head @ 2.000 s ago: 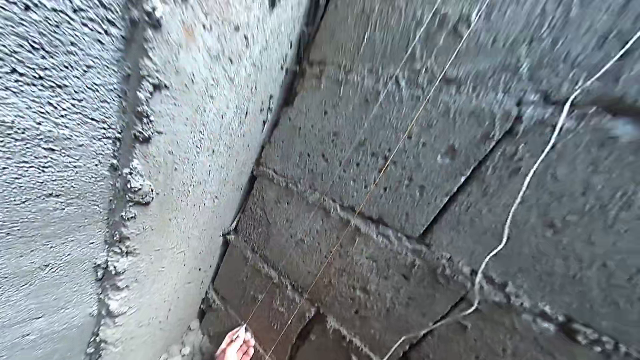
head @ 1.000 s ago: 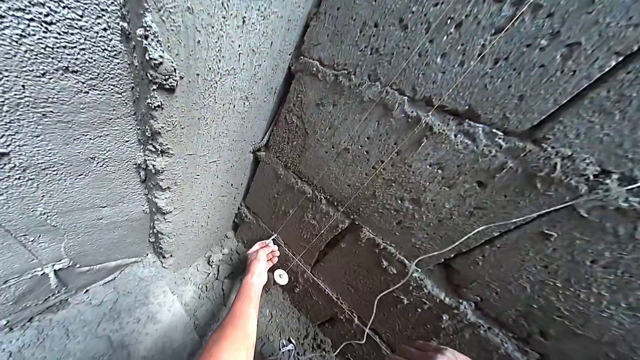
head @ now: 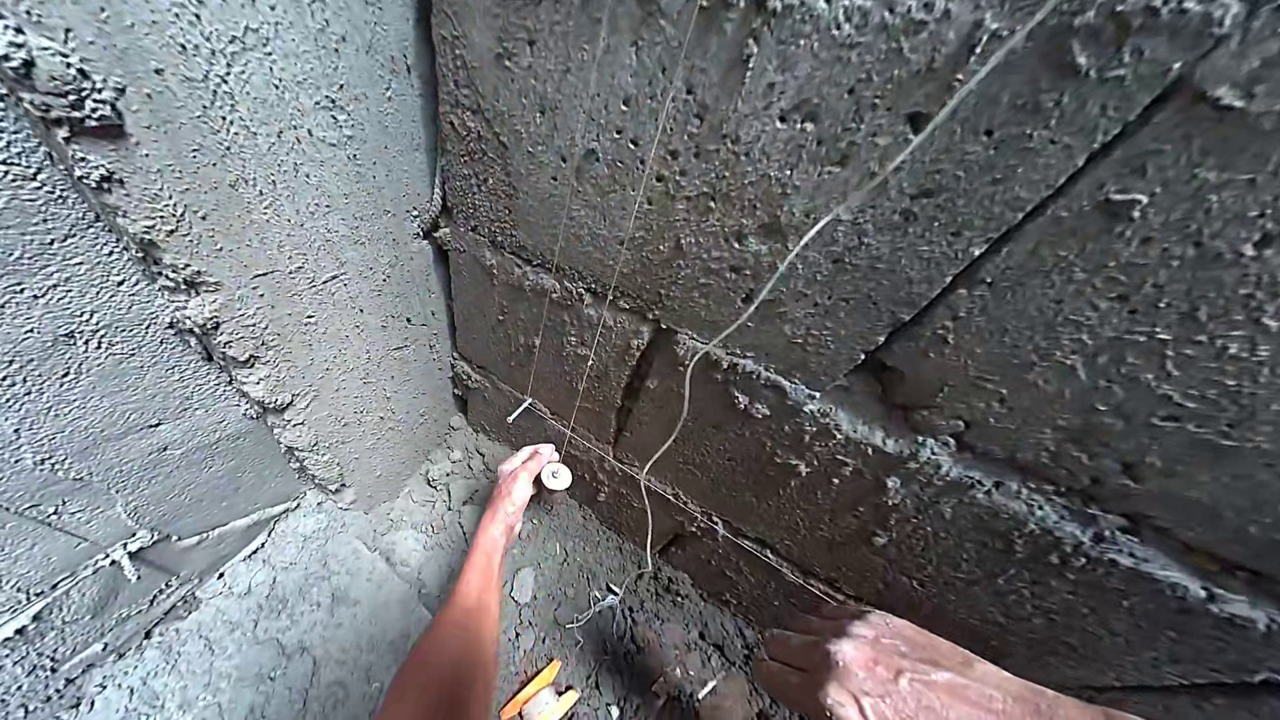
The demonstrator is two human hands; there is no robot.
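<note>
My left hand is low near the wall corner, its fingertips against the rim of a round pale plumb bob that hangs on a thin string. Above and to the left, a nail projects from the block wall, with another thin line running up from it. A string stretches along the wall's low course from the nail toward my right hand. That hand rests by the wall at the lower right, its fingers partly in shadow; whether it grips the string is unclear.
A thick pale cord hangs down the block wall to the rough ground. A rough concrete column stands at the left, beside a grey plastered wall. An orange and white object, partly cut off, lies at the bottom edge.
My left hand has left the nail, where it was a second ago, and is now at the round bob. The right hand has come further into view. The view has shifted downward.
</note>
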